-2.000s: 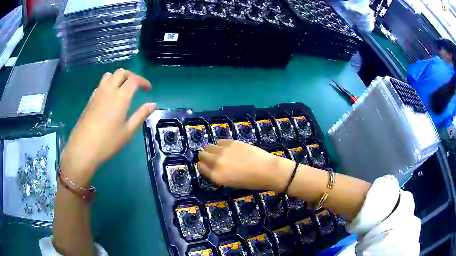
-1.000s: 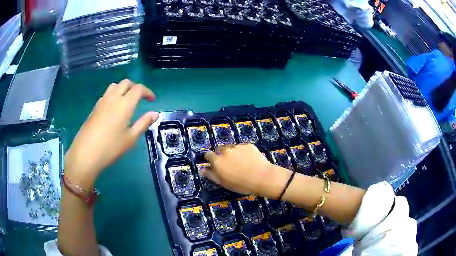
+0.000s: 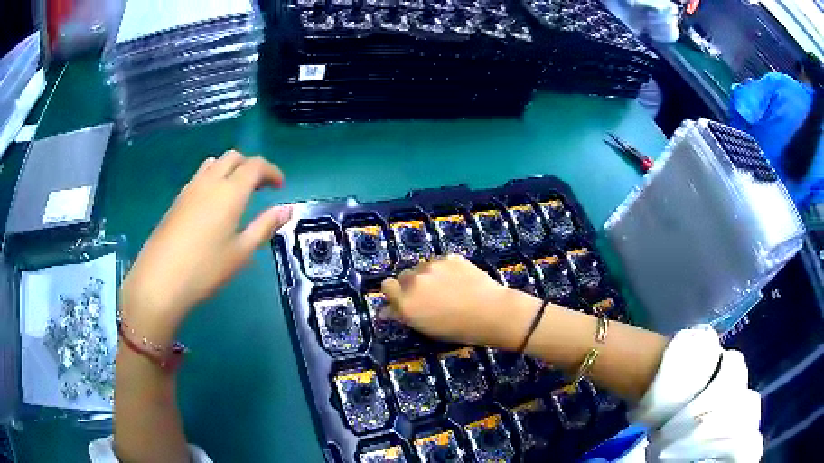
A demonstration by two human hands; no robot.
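Observation:
A black blister tray [image 3: 298,298] lies on the green mat in front of me. Its rounded pockets hold circuit board modules [image 3: 363,398] with dark round centres, many with an orange-yellow strip. My right hand [image 3: 452,303] reaches across the tray from the right, fingers curled together at a second-row module, second from the left. Its fingertips are blurred, and whether they hold anything cannot be told; the hand and forearm hide several modules. My left hand [image 3: 194,240] is open and empty, thumb and fingers apart, with the thumb tip at the tray's top left corner.
Black stacked trays [image 3: 407,81] stand behind; clear packs [image 3: 185,72] stand back left. A grey flat pack [image 3: 59,172] and parts bag [image 3: 77,335] lie left. A clear tray stack [image 3: 705,226] and red-handled tool [image 3: 632,154] are right. A person in blue [image 3: 777,113] is far right.
The whole view has shifted slightly. My right hand stays over the same part of the second row, with small finger movements. My left hand keeps its open pose beside the tray corner.

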